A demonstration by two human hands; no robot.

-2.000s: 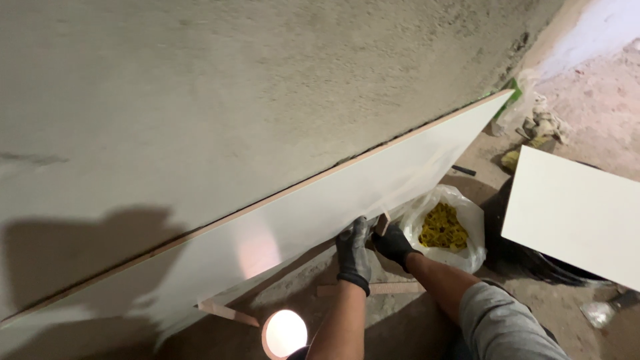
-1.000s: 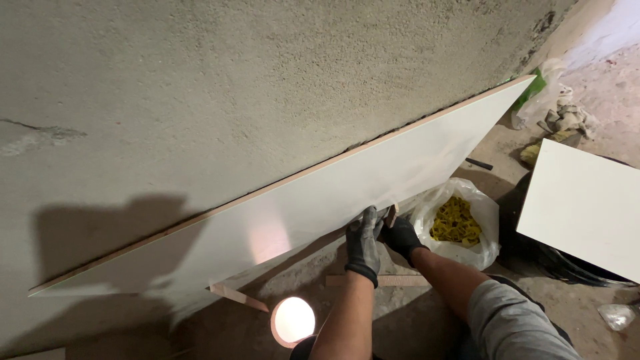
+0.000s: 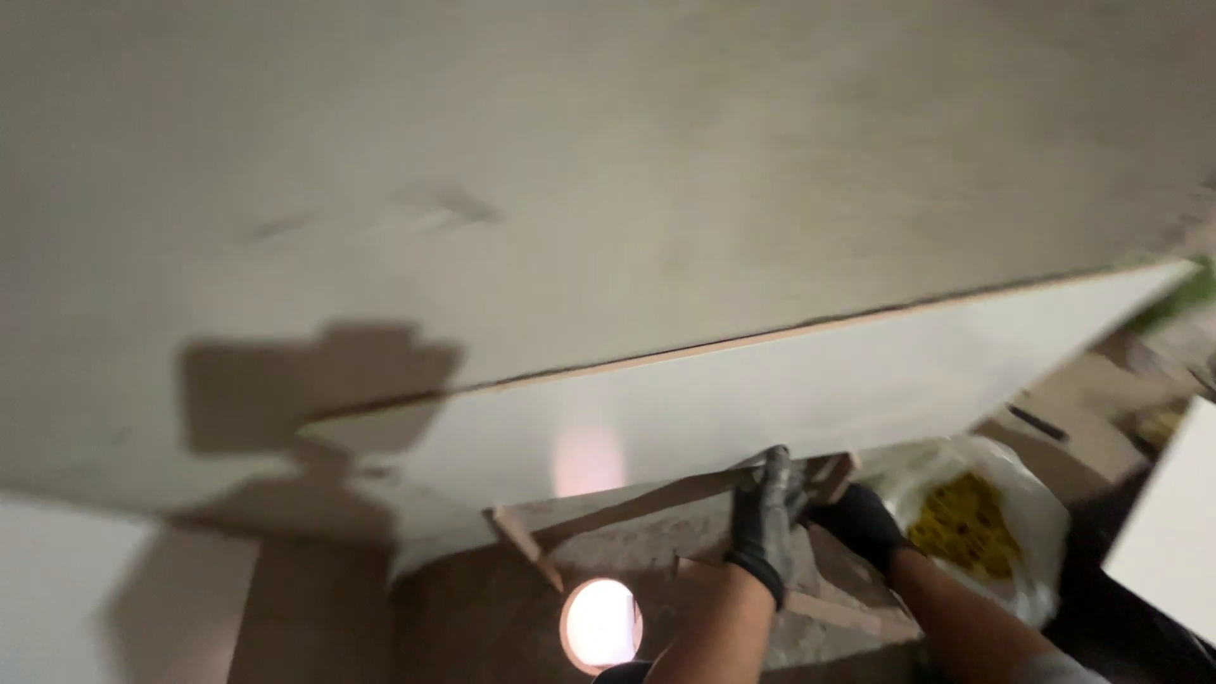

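Observation:
A long white wall tile (image 3: pixel 760 399) with a reddish edge stands against the rough cement wall (image 3: pixel 665 171). My left hand (image 3: pixel 765 522), in a dark glove, touches the tile's lower edge with its fingers stretched upward. Just right of it, my right hand (image 3: pixel 860 522), also gloved, grips a small reddish-brown piece (image 3: pixel 836 475) at that same edge; blur hides what the piece is. Another reddish strip (image 3: pixel 524 546) props under the tile to the left.
A round lit lamp (image 3: pixel 600 622) is below the tile. An open clear plastic bag (image 3: pixel 1040 532) of yellow plastic pieces (image 3: pixel 969 527) stands right of my hands. A white tile (image 3: pixel 1173 522) lies far right, another (image 3: pixel 114 589) at lower left. A reddish strip (image 3: pixel 836 608) lies on the floor.
The view has swung left, bringing the white tile at lower left further into sight. Both hands remain at the long tile's lower edge.

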